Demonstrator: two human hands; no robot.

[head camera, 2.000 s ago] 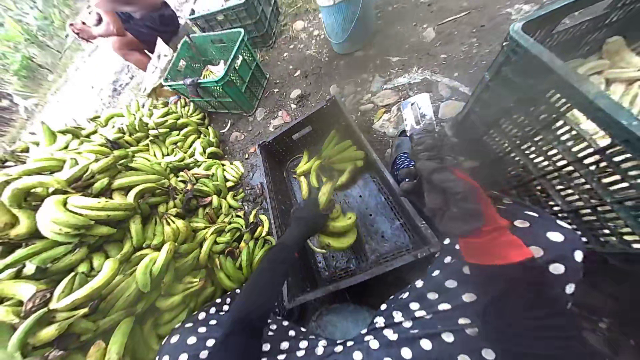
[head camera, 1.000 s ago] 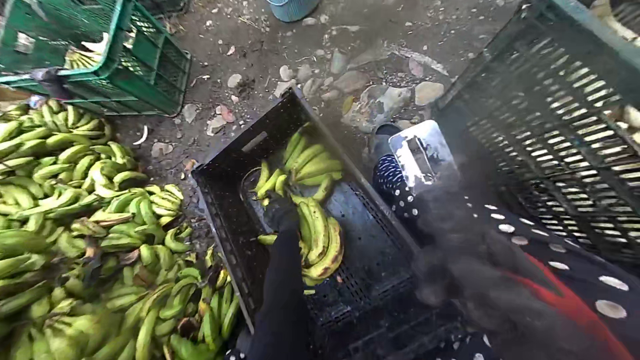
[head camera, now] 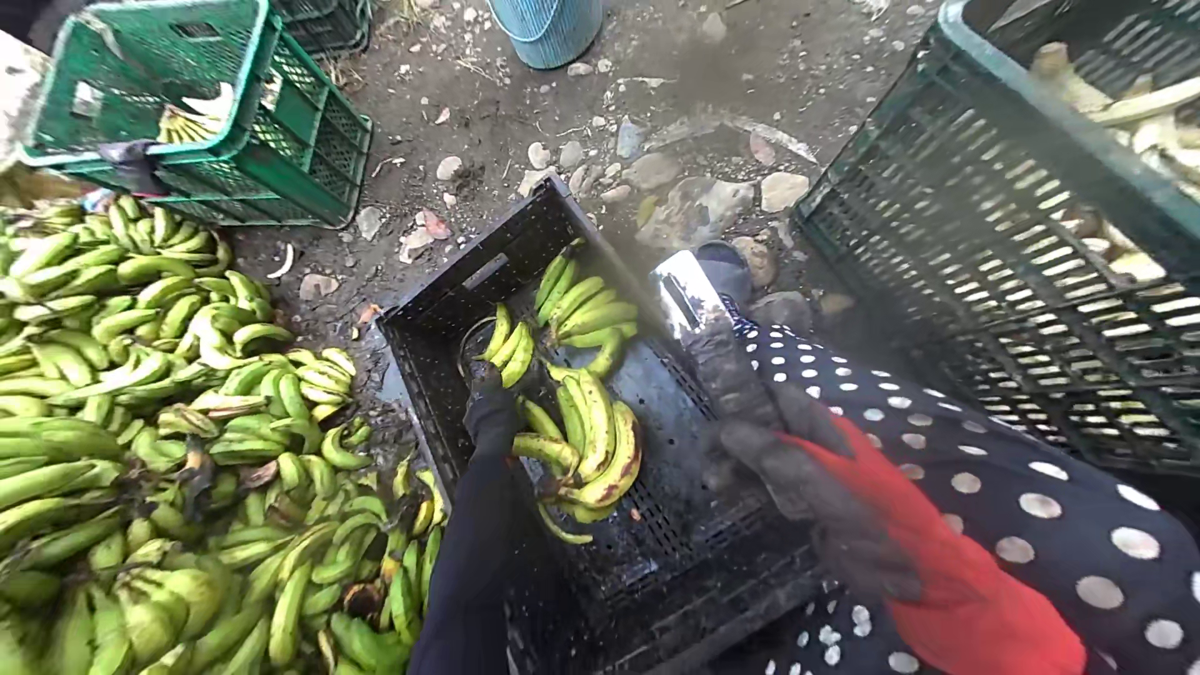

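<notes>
A black plastic crate (head camera: 675, 394) stands in front of me with several bunches of green bananas or plantains (head camera: 591, 441) inside. My left hand (head camera: 489, 394), in a dark glove and sleeve, reaches into its left side and touches a small green bunch (head camera: 511, 349); its fingers are partly hidden. My right hand (head camera: 825, 487), in a red and dark glove, holds the dark handle of a wide-bladed metal tool (head camera: 687, 292), its shiny blade above the crate's right edge. The type of tool is unclear. Another bunch (head camera: 586, 309) lies near the crate's far end.
A large heap of green bunches (head camera: 187, 412) covers the ground at left. Behind it stands a green crate (head camera: 309, 141) holding some fruit. A blue bucket (head camera: 548, 33) is at the top, beyond stones (head camera: 694, 206). A tall dark green crate (head camera: 937, 234) with pale pieces rises at right.
My left hand has moved from the middle bunches to the small bunch at the crate's left side. The metal blade, beside the crate before, remains on its right. The view has shifted closer over the crate.
</notes>
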